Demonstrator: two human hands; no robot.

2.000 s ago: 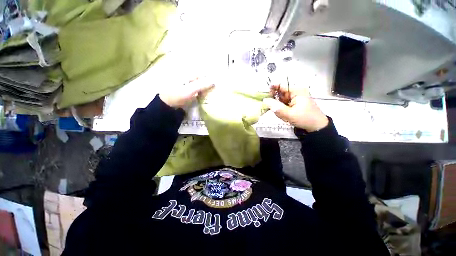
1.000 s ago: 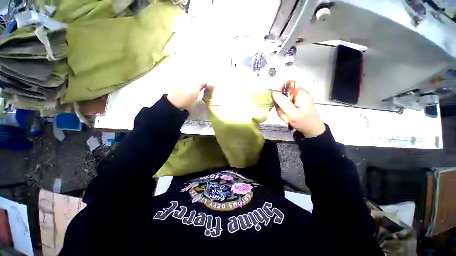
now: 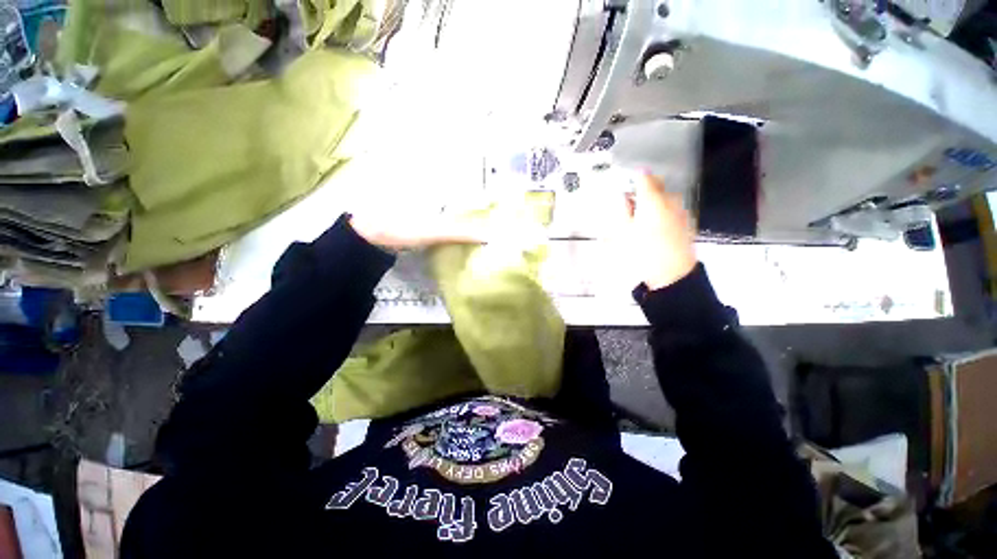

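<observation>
An olive-green garment piece (image 3: 503, 317) lies over the front edge of the bright white table and hangs down onto my lap. My left hand (image 3: 421, 232) lies flat at its upper left part, fingers pointing right; glare hides whether it pinches the cloth. My right hand (image 3: 661, 235) is off the cloth, to its right, below the sewing machine head; its fingertips are washed out, and I cannot tell if it holds something. The needle area (image 3: 571, 178) with small dark metal parts is above the cloth's top end.
The large white-grey machine (image 3: 809, 76) fills the upper right, with a black phone-like rectangle (image 3: 727, 177) on it. A green heap (image 3: 235, 153) and a tied grey-brown bundle (image 3: 60, 207) lie at left. A brown board (image 3: 971, 431) stands at lower right.
My right hand has let go of the cloth's right edge and moved slightly right of it. My left hand has flattened over the cloth's left side. The view has shifted slightly.
</observation>
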